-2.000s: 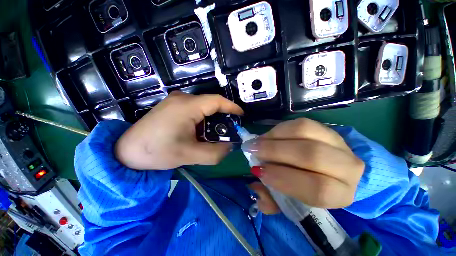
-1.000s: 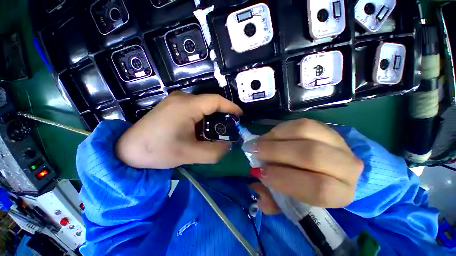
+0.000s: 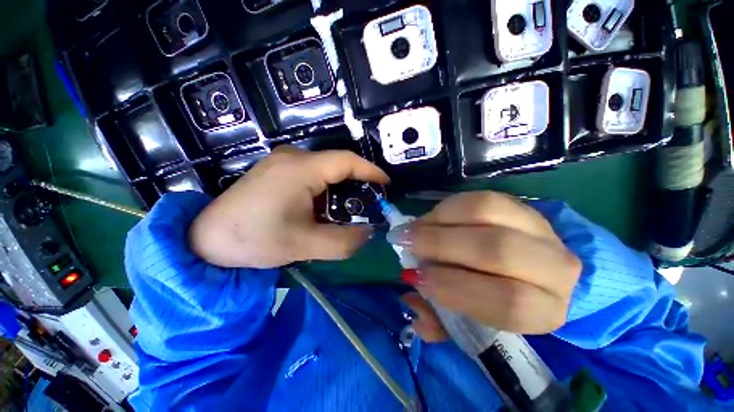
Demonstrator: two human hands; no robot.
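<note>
My left hand (image 3: 278,208) holds a black housing (image 3: 352,203) between thumb and fingers, just below the tray. The housing's round centre ring and a small light rectangle face up. My right hand (image 3: 495,261) grips the glue syringe (image 3: 515,362), which slants down to the right and ends in a green cap. Its blue needle tip (image 3: 384,206) is at the upper right edge of the housing; whether it touches cannot be told. The blister tray (image 3: 358,125) holds black housings (image 3: 303,74) on the left and white housings (image 3: 400,46) on the right.
A pale hose (image 3: 354,342) crosses my lap. A grey control box (image 3: 40,229) with a red lit switch is at the left, with a white box (image 3: 109,346) below it. A black cylinder with cream tape bands (image 3: 682,161) lies right of the tray on the green mat (image 3: 591,197).
The needle tip and the housing have shifted very slightly against each other. The tray appears slightly further left at its right side. Both hands keep their grips.
</note>
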